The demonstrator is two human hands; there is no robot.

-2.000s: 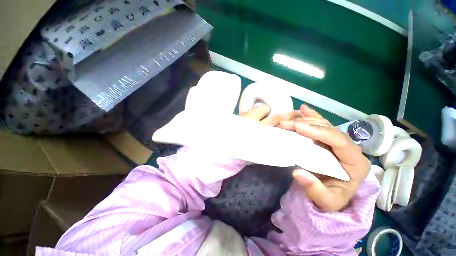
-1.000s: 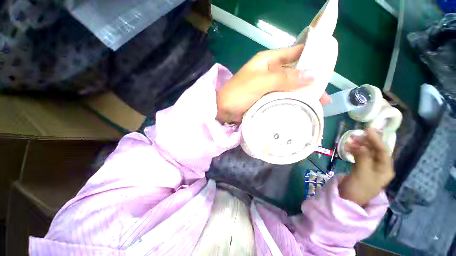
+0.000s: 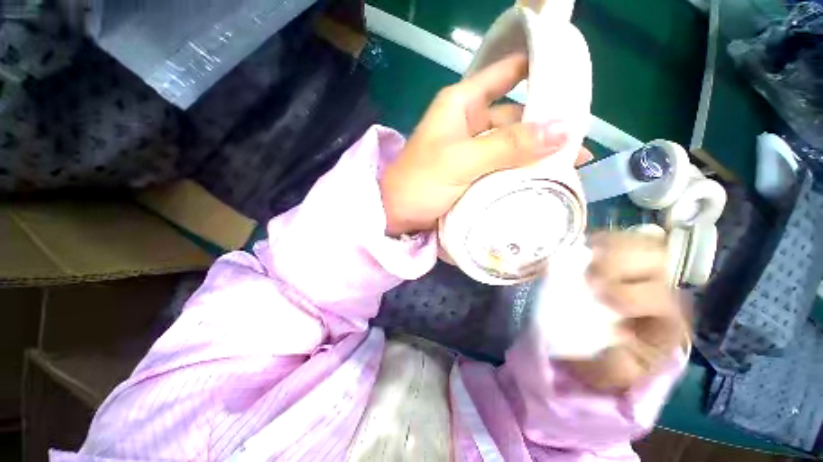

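Observation:
My left hand (image 3: 469, 149) grips the white headphones (image 3: 564, 86) by the band, just above one ear cup. The round outer face of that ear cup (image 3: 514, 230) is turned up toward me, with small marks on it. The upper part of the band runs to the top edge of the view. My right hand (image 3: 636, 311) is blurred, just right of and below the ear cup. It holds a crumpled white wiping tissue (image 3: 573, 311), which is close to the ear cup's lower right rim; whether they touch cannot be told.
A translucent bottle with a dark cap (image 3: 623, 173) lies beside cream ring cushions (image 3: 699, 203) on the right. Grey patterned bags (image 3: 776, 298) lie at the far right. Open brown cartons (image 3: 99, 239) stand at the left with filled bags. A pale rail (image 3: 415, 36) crosses the green bench.
Since one second ago, my right hand has moved from the cushions toward the ear cup and now holds a tissue. The headphones have turned from side-on two seconds ago to ear cup face up.

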